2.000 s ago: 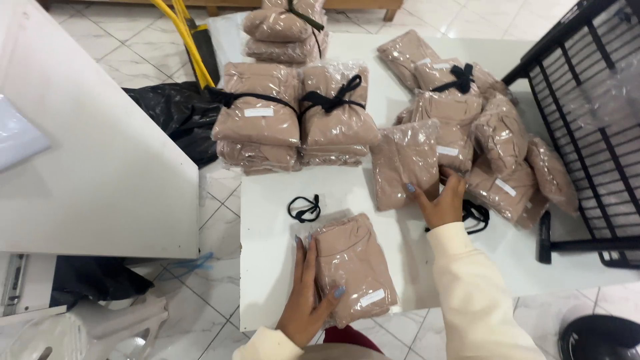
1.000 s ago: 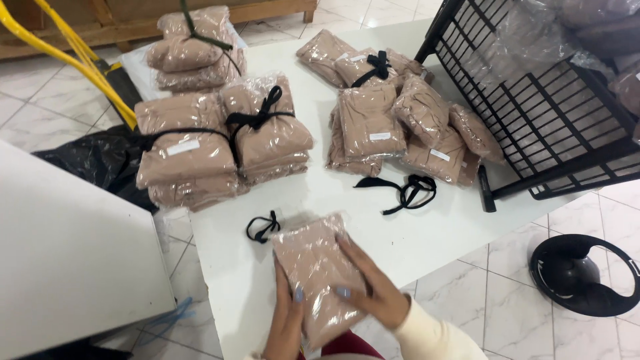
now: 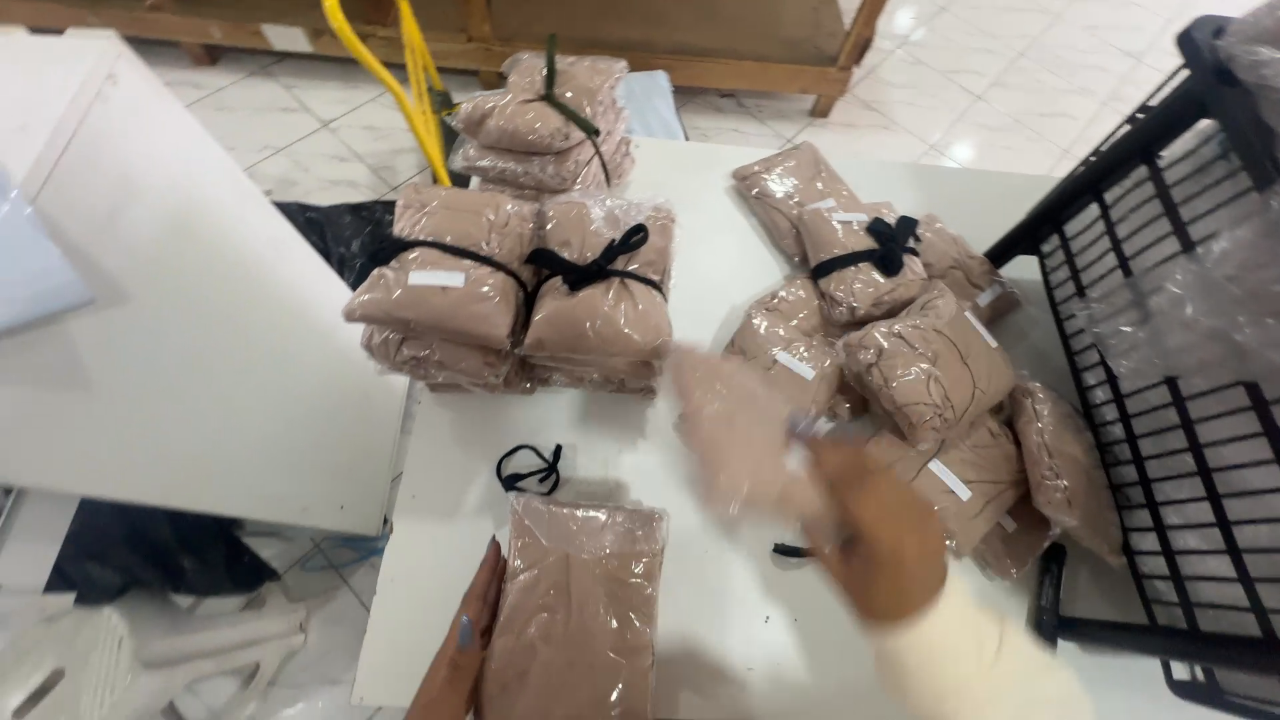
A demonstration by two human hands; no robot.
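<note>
My left hand (image 3: 468, 630) lies along the left side of a folded beige garment in a clear plastic bag (image 3: 580, 610) at the table's front; its grip is partly out of view. My right hand (image 3: 875, 525), blurred, holds another bagged beige garment (image 3: 740, 435) above the table. Beyond the front garment lies a loop of black cord (image 3: 530, 470). Bagged garments stand in stacks at the back left, one tied with a black band (image 3: 590, 262). A loose pile of bagged garments (image 3: 930, 370) lies at the right, one of them tied with a black bow (image 3: 890, 245).
A black wire basket (image 3: 1150, 420) holding clear plastic stands along the right side of the white table (image 3: 700, 620). Another white surface (image 3: 200, 350) is at the left. Yellow tubing (image 3: 410, 90) and a wooden shelf frame (image 3: 650, 40) are behind.
One second ago both my hands were on the front garment. Now my right hand is away at the right, holding another bagged garment, while my left stays beside the front one.
</note>
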